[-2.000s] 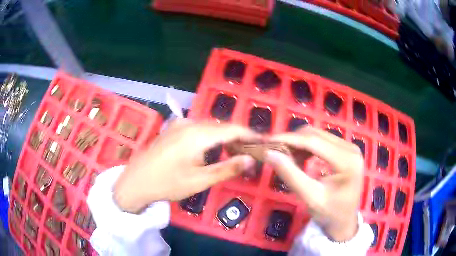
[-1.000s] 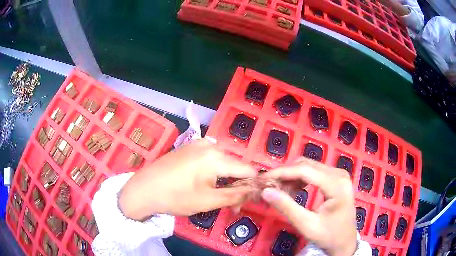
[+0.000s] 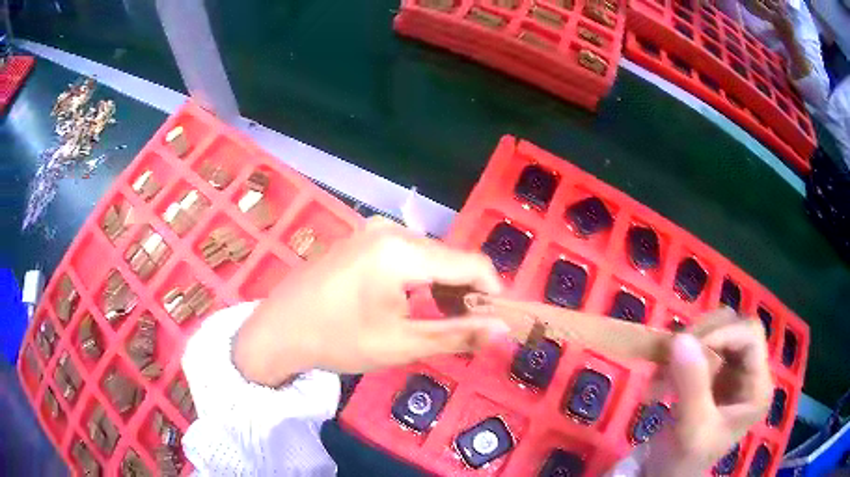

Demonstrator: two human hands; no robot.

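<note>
My left hand [image 3: 373, 303] grips one end of a flat brownish strip [image 3: 587, 331], with a dark piece between its fingers. My right hand [image 3: 713, 387] pinches the strip's other end. The strip is stretched between both hands above a red foam tray [image 3: 466, 368] of black square watch bodies [image 3: 566, 282]. One watch body near the front edge shows a white round mark [image 3: 485, 442]. A second red tray [image 3: 270, 279] on the left holds gold-brown pieces [image 3: 184, 212] in its pockets. The right hand is slightly blurred.
Stacked red trays [image 3: 503, 47] with brown pieces stand at the back. More red trays [image 3: 736, 93] lie at the back right, beside another person's white sleeve [image 3: 809, 56]. A loose gold and silver heap [image 3: 79, 121] lies at left. A blue object [image 3: 820, 456] is at the right edge.
My hands have moved apart, the right hand to the right, and the strip now shows stretched between them. The view has shifted, so the trays appear further right.
</note>
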